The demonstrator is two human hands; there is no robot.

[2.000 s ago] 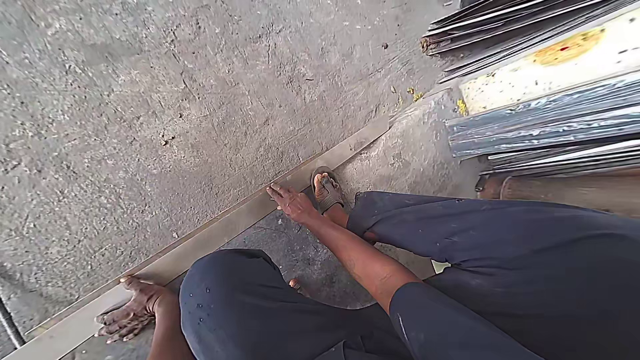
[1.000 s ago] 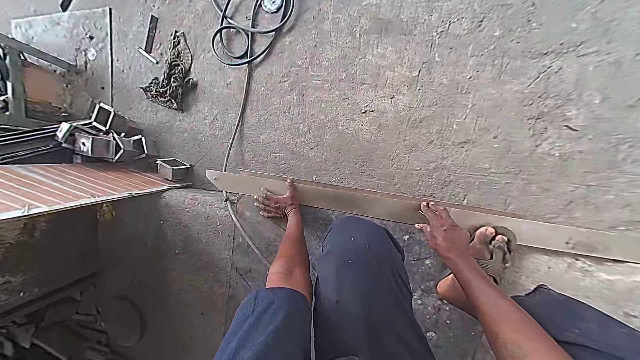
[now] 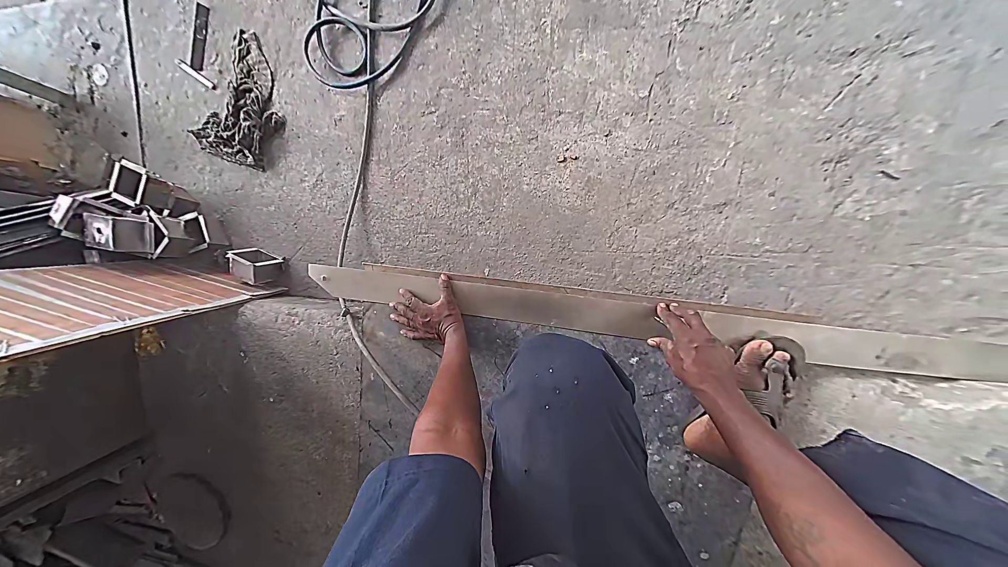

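A long flat metal strip (image 3: 567, 309) lies across the concrete floor, with a thin brownish strip (image 3: 630, 298) showing along its far edge. Near the pointed left end, my left hand (image 3: 429, 316) rests with fingers spread, the forefinger on the metal strip and the others at its near edge. My right hand (image 3: 693, 346) is at the strip's near edge farther right, its fingertips on the metal; a small thin thing, too small to name, shows by them. Just right of that hand, my sandaled foot (image 3: 764, 378) touches the strip's near edge.
A cable (image 3: 358, 181) runs under the strip's left end from a coiled hose or cable (image 3: 339, 59). Left lie cut square metal tubes (image 3: 118, 232), a striped panel (image 3: 118, 303), a dark crumpled rag or net (image 3: 246, 110) and a small flat bar (image 3: 200, 38). Dark scrap (image 3: 87, 512) sits lower left.
The view has swung left since two seconds ago, bringing in the strip's left end. Since one second ago, both hands stay on the strip in nearly the same places.
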